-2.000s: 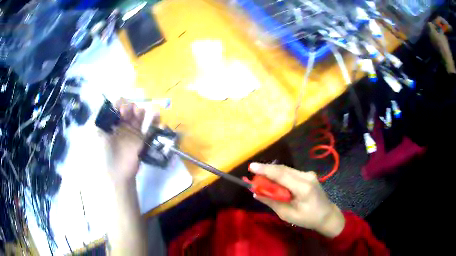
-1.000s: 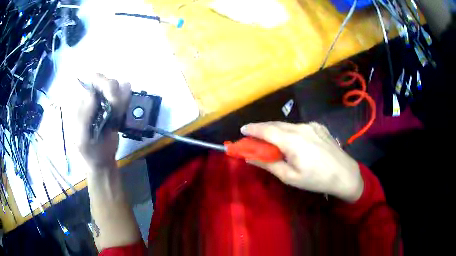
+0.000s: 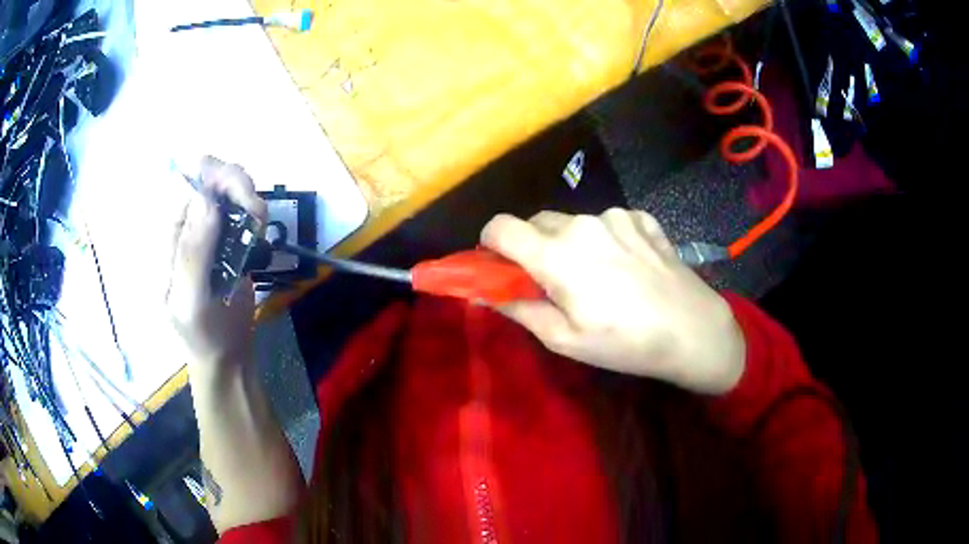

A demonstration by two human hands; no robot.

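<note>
My left hand (image 3: 207, 255) holds a small black housing (image 3: 240, 250) at the mat's lower edge. A flat black square frame (image 3: 304, 219) with a pale middle shows just right of it, partly behind the nozzle; whether my fingers hold it too is hard to tell. My right hand (image 3: 627, 292) is closed around the red-orange handle of the air blow gun (image 3: 468, 276). The gun's thin grey nozzle points left, its tip at a dark round spot between housing and frame. My left fingertips are slightly blurred.
A white mat (image 3: 213, 96) lies on the yellow wooden tabletop (image 3: 425, 85). Dark units with tangled cables (image 3: 53, 138) are heaped at left. A loose black cable (image 3: 218, 22) lies at the top. The coiled red air hose (image 3: 792, 181) hangs at right, near hanging cable ends (image 3: 821, 143).
The view has shifted, so the table sits higher. The housing in my left hand is now turned beside the square frame, and the blow gun has moved left and up with my right hand.
</note>
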